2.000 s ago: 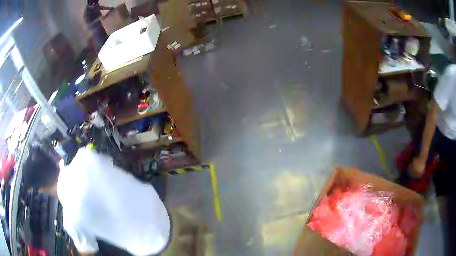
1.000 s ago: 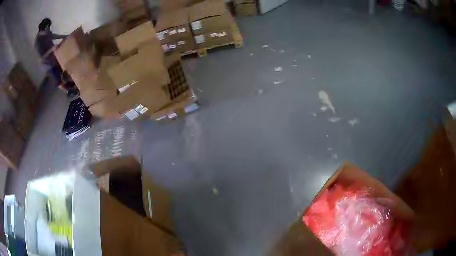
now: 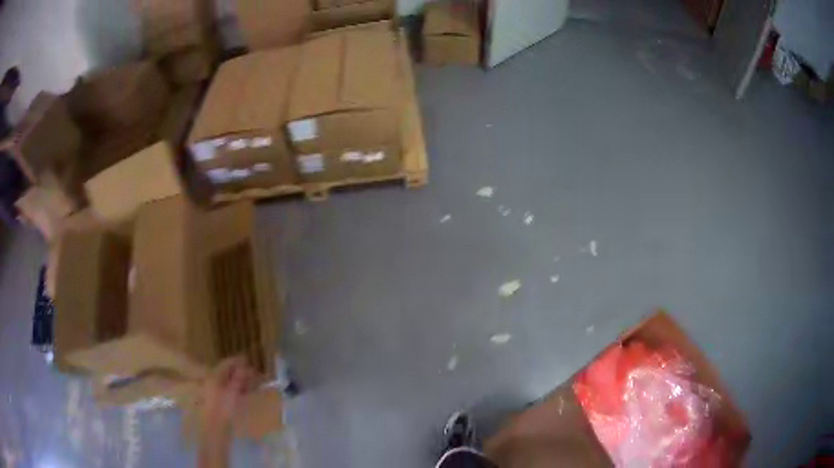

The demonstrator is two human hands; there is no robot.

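A brown carton of loose pink-red bags under crumpled clear film (image 3: 654,407) is at the lower right, cut off by the bottom edge. No hand shows on it; my right hand is out of view. My left hand (image 3: 236,377) is at the lower left, small and blurred, its forearm rising from the bottom edge. It is at the near edge of an open carton (image 3: 160,283) that has a brown slotted cell divider (image 3: 233,297) on its right side. Whether the fingers grip the edge is not clear.
Stacked closed cartons (image 3: 343,114) stand on a wooden pallet (image 3: 416,169) behind. More open cartons (image 3: 119,96) are at the upper left. A white panel (image 3: 526,29) stands at the back. Pale scraps (image 3: 508,288) lie on the grey floor. My shoe (image 3: 458,428) shows at the bottom.
The stacked cartons and pallet are nearer, and the bench and seated worker have left view. My left hand has appeared at the open carton. The pink-red carton stays at the lower right.
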